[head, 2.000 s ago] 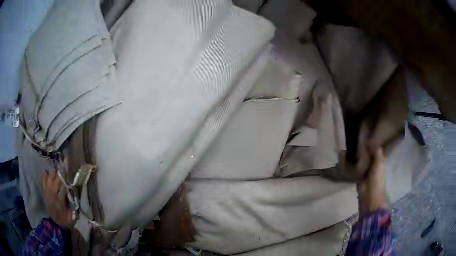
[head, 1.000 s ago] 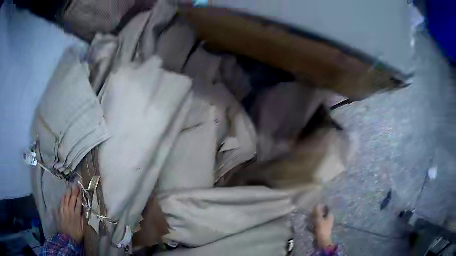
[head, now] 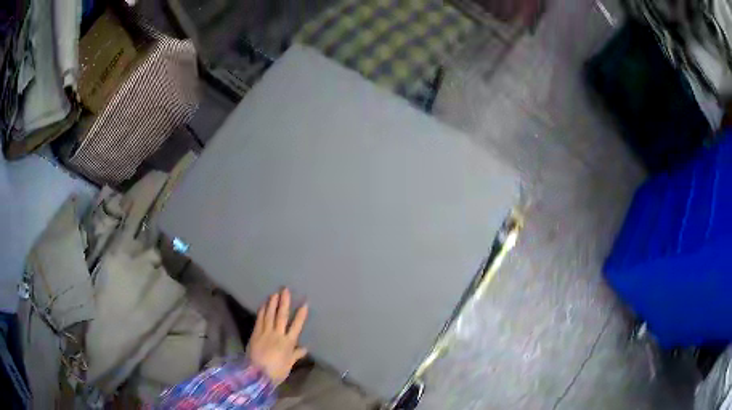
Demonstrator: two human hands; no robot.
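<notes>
A large flat grey board [head: 345, 200] fills the middle of the view, tilted across it, with a small light-blue scrap [head: 180, 245] at its left rim. My left hand [head: 277, 336] lies palm down on the board's near edge, fingers spread; it holds nothing that I can see. Beige cloth pieces [head: 136, 312] lie rumpled at the lower left, partly hidden by the board and my sleeve. A thin pale tie [head: 71, 356] shows on them. My right hand is not in view.
A blue crate [head: 682, 248] stands at the right, with a dark container [head: 650, 100] behind it. Yellow-grey checked cloth [head: 385, 40] shows beyond the board. A brown box [head: 104, 60] and striped cloth [head: 140, 112] are at the upper left. Grey floor [head: 546, 320] shows right of the board.
The view has swung right, so the cloth pile now sits at the lower left and the board is central. My left hand has left the tied bundle for the board. My right hand has gone from view.
</notes>
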